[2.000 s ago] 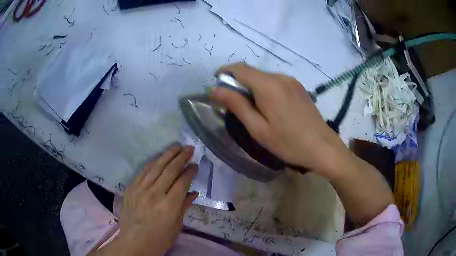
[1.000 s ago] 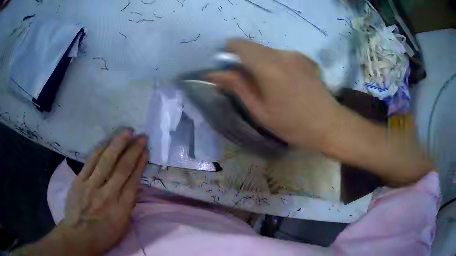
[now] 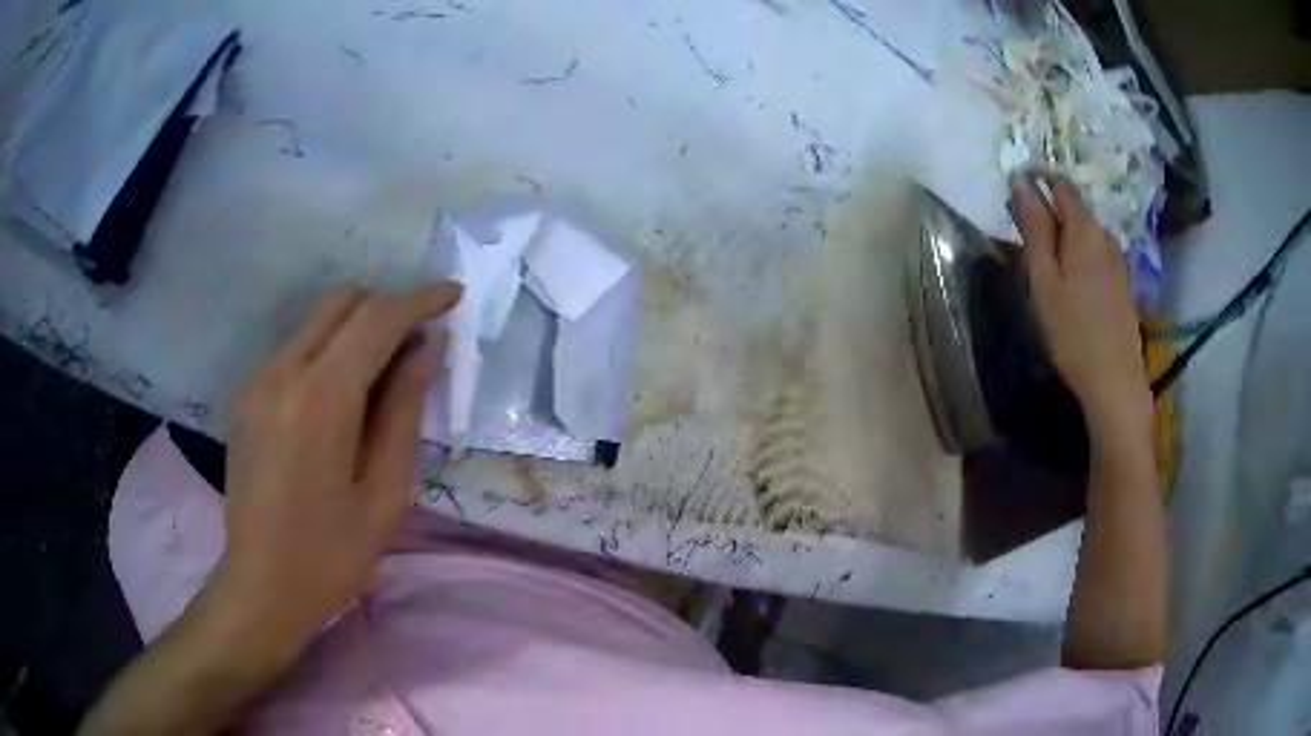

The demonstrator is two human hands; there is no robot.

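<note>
A pocket piece with white backing (image 3: 587,377) lies folded over a shiny grey metal template (image 3: 521,377) near the table's front edge. Its top corners are folded in and one dark corner shows at the lower right. My left hand (image 3: 338,410) is at its left edge, fingers apart, fingertips at or just over the white cloth. The steam iron (image 3: 978,324) is at the right, over the dark iron rest (image 3: 1014,506). My right hand (image 3: 1075,295) is on the iron's handle, which it mostly hides.
A stack of pressed pockets (image 3: 101,122), white with a dark edge, lies at the far left. A tangled heap of cream strips (image 3: 1078,122) is at the far right, with a yellow bundle (image 3: 1162,388) beside the rest. Dark thread ends lie scattered on the white table (image 3: 374,158).
The iron has moved right, off the pocket piece and over to the rest, with my right hand on it. My left hand has come up to the pocket piece's left edge.
</note>
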